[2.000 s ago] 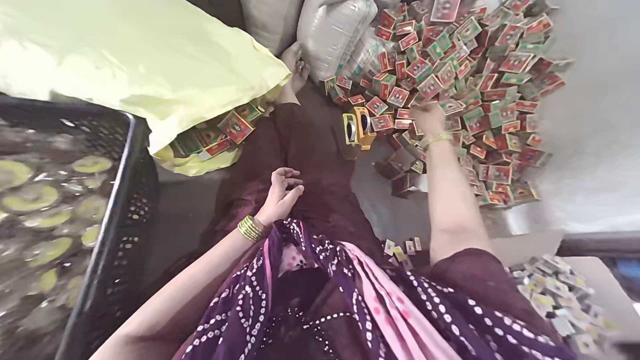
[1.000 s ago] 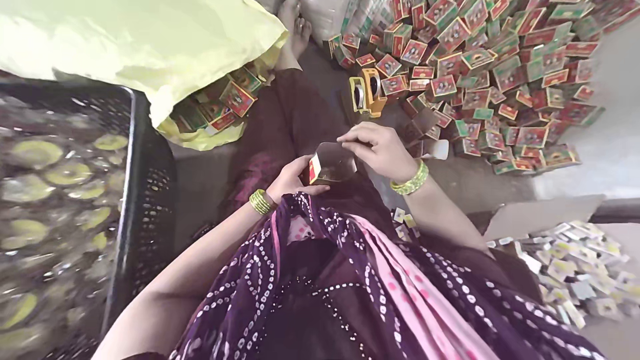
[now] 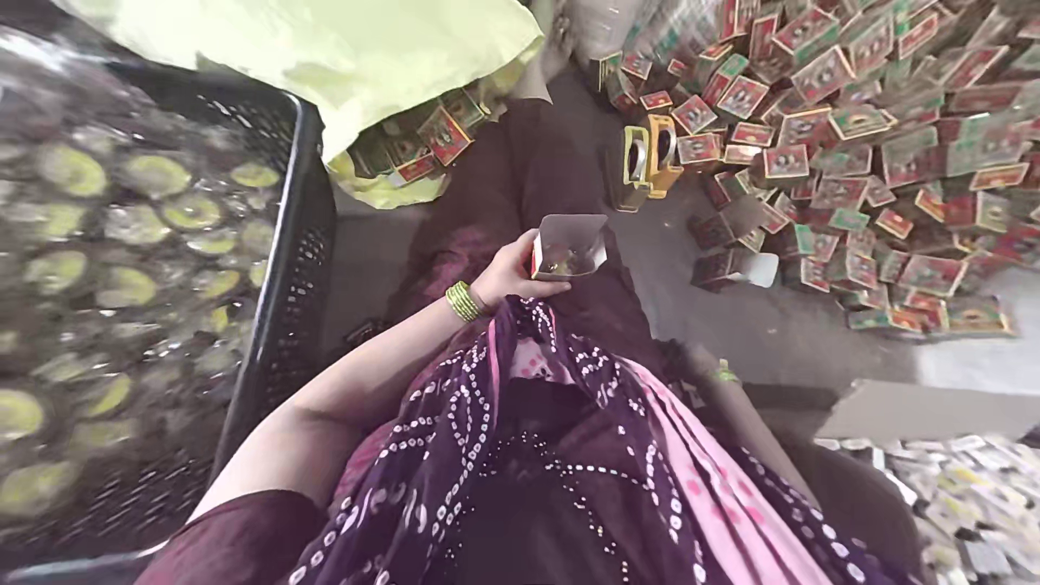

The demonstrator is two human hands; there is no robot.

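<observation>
My left hand [image 3: 516, 272] holds a small cardboard box [image 3: 570, 248] over my lap, its flap up and its mouth facing me; something small and shiny lies inside. My right hand [image 3: 699, 361], blurred, is low beside my right thigh, close to a few small pale pieces; its fingers are hard to make out and I cannot tell whether it holds anything. Beyond it a large heap of small red and green printed boxes [image 3: 841, 162] covers the floor. Two tape dispensers, one yellow [image 3: 635, 166] and one orange [image 3: 663, 154], stand beside my leg.
At the left stands a black plastic crate [image 3: 280, 236] full of clear-wrapped items with yellow-green discs. A pale yellow sheet or sack [image 3: 325, 57] lies above it, with more printed boxes [image 3: 443, 134] beneath its edge. At lower right, a carton [image 3: 910, 410] holds many small whitish pieces [image 3: 975, 504].
My right hand went to the box heap, then to the small box in my left hand, and has since moved down to my right side. My left hand, empty at first, keeps hold of the box.
</observation>
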